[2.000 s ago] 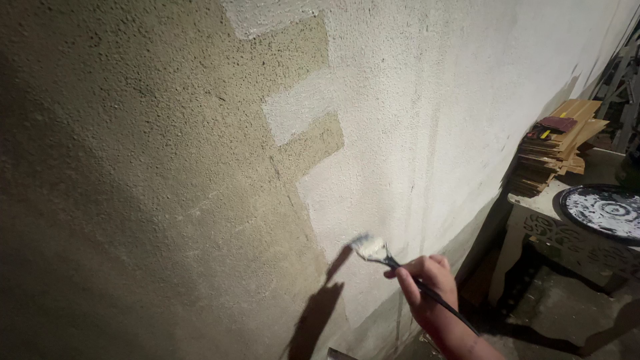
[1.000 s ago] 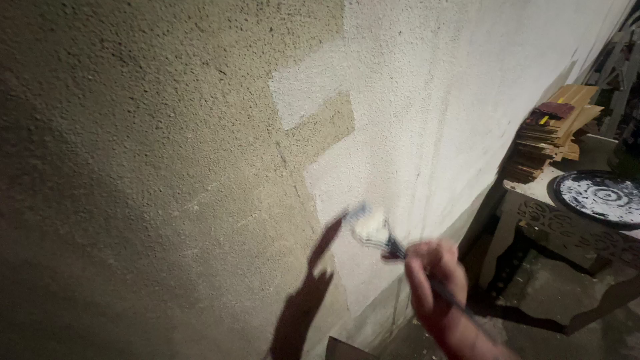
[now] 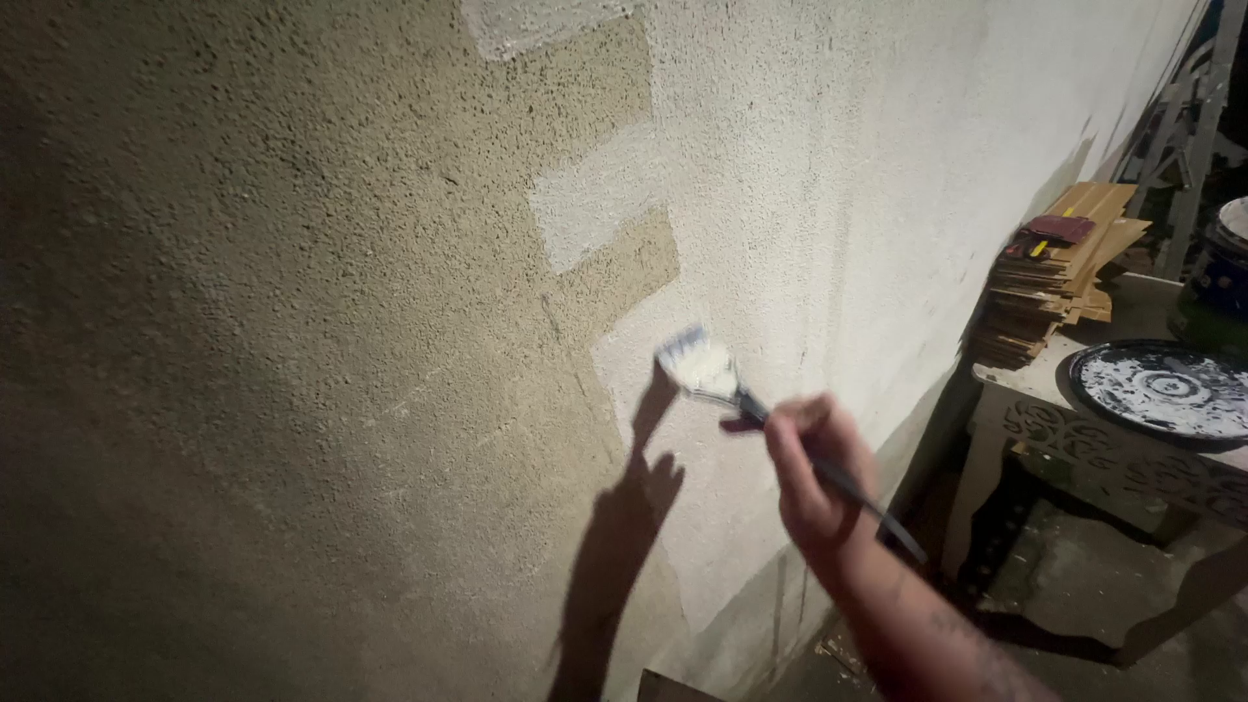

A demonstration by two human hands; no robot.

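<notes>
My right hand (image 3: 824,468) grips the black handle of a paintbrush (image 3: 704,370), whose bristles carry white paint. The bristles are at the rough wall (image 3: 419,322), over the white-painted part near its stepped border with the bare tan surface; whether they touch it is hard to tell. A dark shadow of the hand and brush falls on the wall to the left. My left hand is out of view.
On the right, a white table with cut-out trim (image 3: 1072,439) holds a stack of thin wooden pieces (image 3: 1053,278), a round black lid smeared with white paint (image 3: 1165,388) and a bucket (image 3: 1214,283). Behind it stands a ladder (image 3: 1194,146).
The hand and brush have moved up along the wall's painted border compared with the first frame. The brush remains in my right hand.
</notes>
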